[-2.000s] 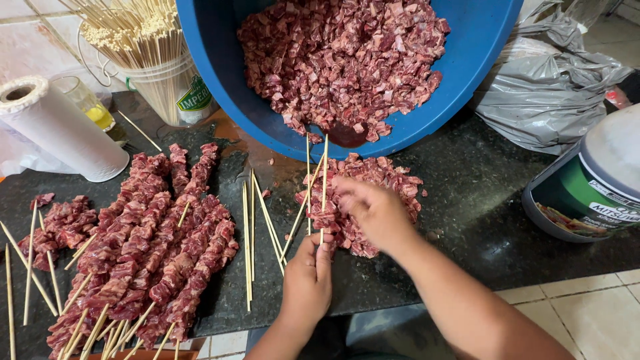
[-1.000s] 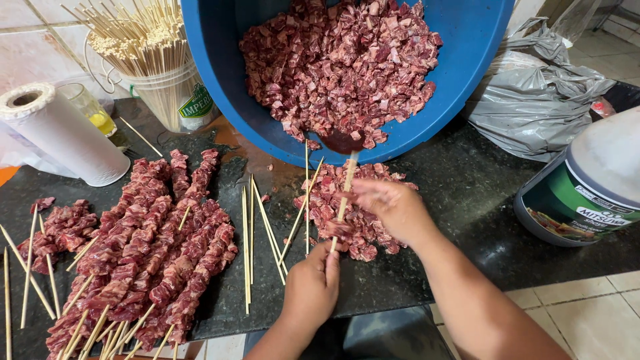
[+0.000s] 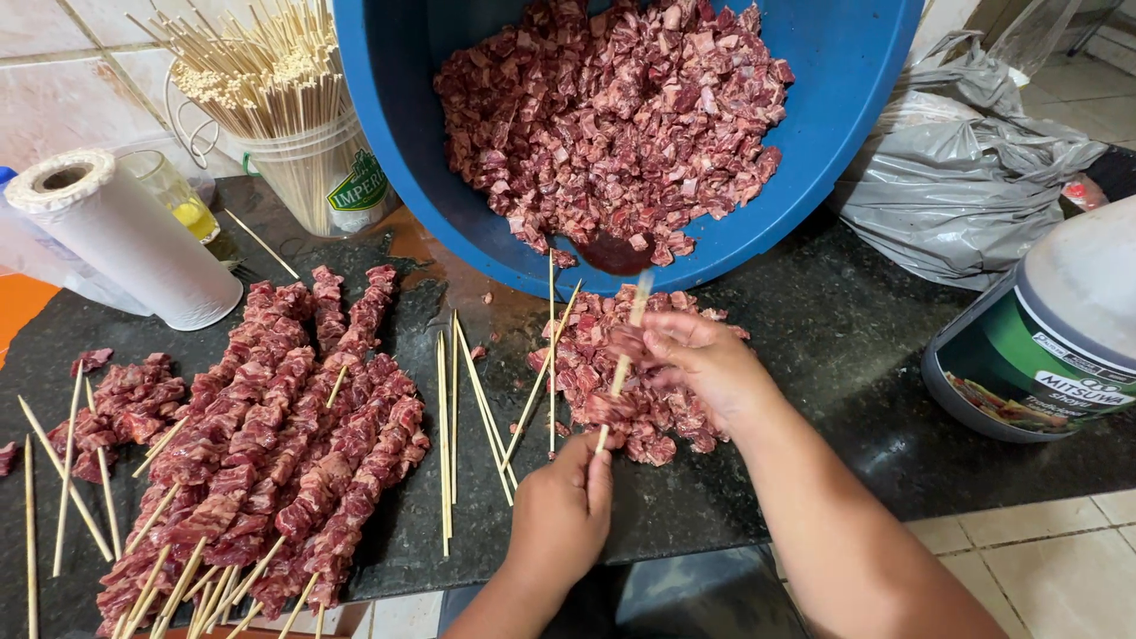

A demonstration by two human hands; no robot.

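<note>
My left hand (image 3: 564, 497) grips the lower end of a bamboo skewer (image 3: 619, 377), which stands tilted above a pile of raw meat cubes (image 3: 661, 435). Some meat is on the skewer just above that hand. My right hand (image 3: 710, 368) is beside the skewer's upper part, its fingers at a blurred piece of meat; the skewer's tip is blurred too. Left of my hands, several bare skewers (image 3: 444, 444) lie on the dark stone counter. A heap of loaded meat skewers (image 3: 293, 444) lies farther left. Behind the pile, a blue plastic tub (image 3: 377, 115) of cubed meat leans toward me.
Back left are a bucket of skewers (image 3: 342, 191), a glass (image 3: 169, 186) and a plastic roll (image 3: 133, 240). Loose meat (image 3: 133, 404) lies at the far left. To the right are a grey plastic bag (image 3: 958, 186) and a large soy sauce jug (image 3: 1029, 355). The counter's edge (image 3: 852, 524) is near me.
Meat shows on the held skewer, which looked bare two seconds ago. My right hand has moved up a little beside it.
</note>
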